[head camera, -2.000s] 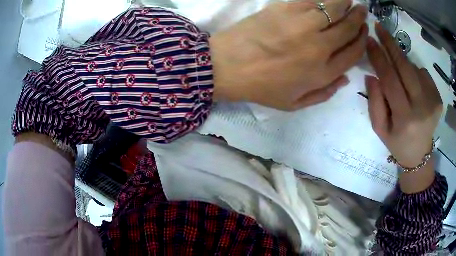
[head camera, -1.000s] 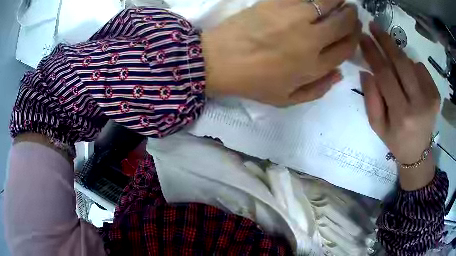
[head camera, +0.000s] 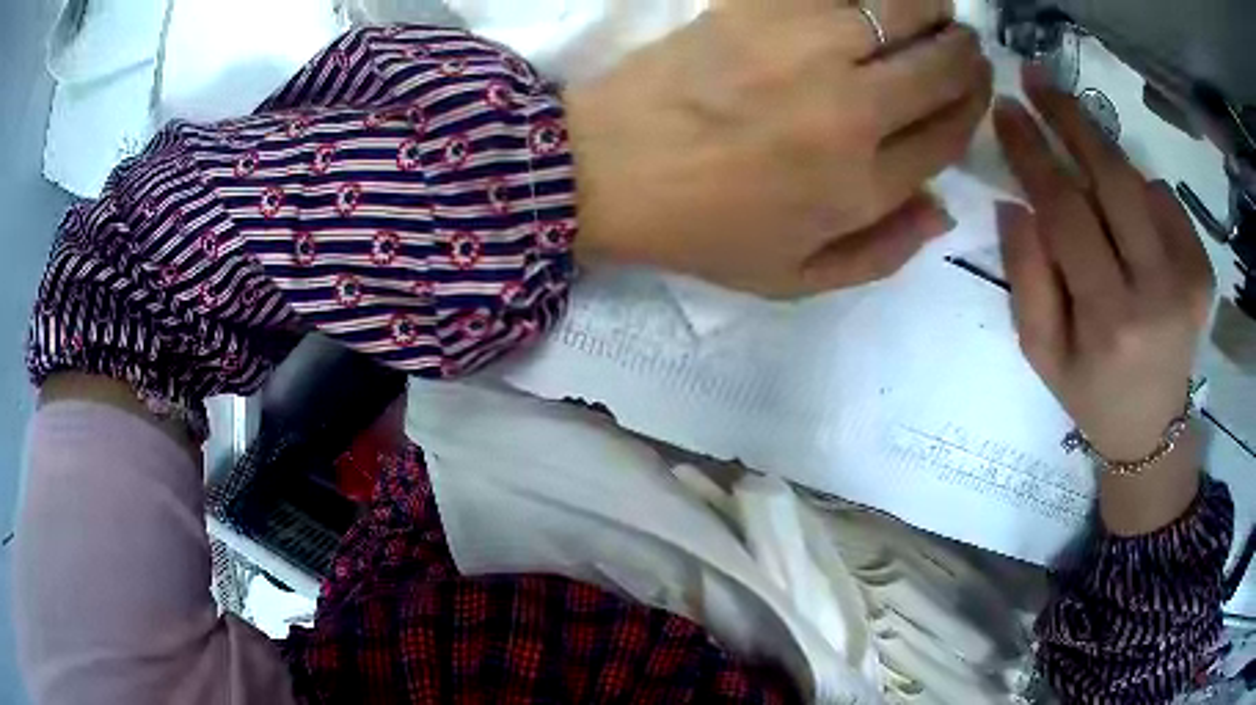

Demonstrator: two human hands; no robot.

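White fabric [head camera: 975, 163] shows between my hands at the machine's front. My left hand [head camera: 785, 145] lies over it, fingers bent toward the machine; its fingertips and any grip are hidden. My right hand [head camera: 1109, 255] lies to the right, back up, fingers pointing up toward the metal parts under the machine head [head camera: 1050, 44]. A thin dark tool [head camera: 975, 271] sticks out left from under my right palm; whether fingers close on it is hidden. The needle is not discernible.
The white table front [head camera: 827, 400] carries printed ruler marks. Cream-white fabric [head camera: 579, 482] hangs below its edge over the lap. White pieces [head camera: 103, 117] lie at upper left. A dark open tray [head camera: 283, 475] is at lower left. Dark fittings [head camera: 1209, 207] stand at right.
Both hands stay near the machine; my left hand has shifted slightly left since the first frame. More of the thin dark tool shows beside my right palm.
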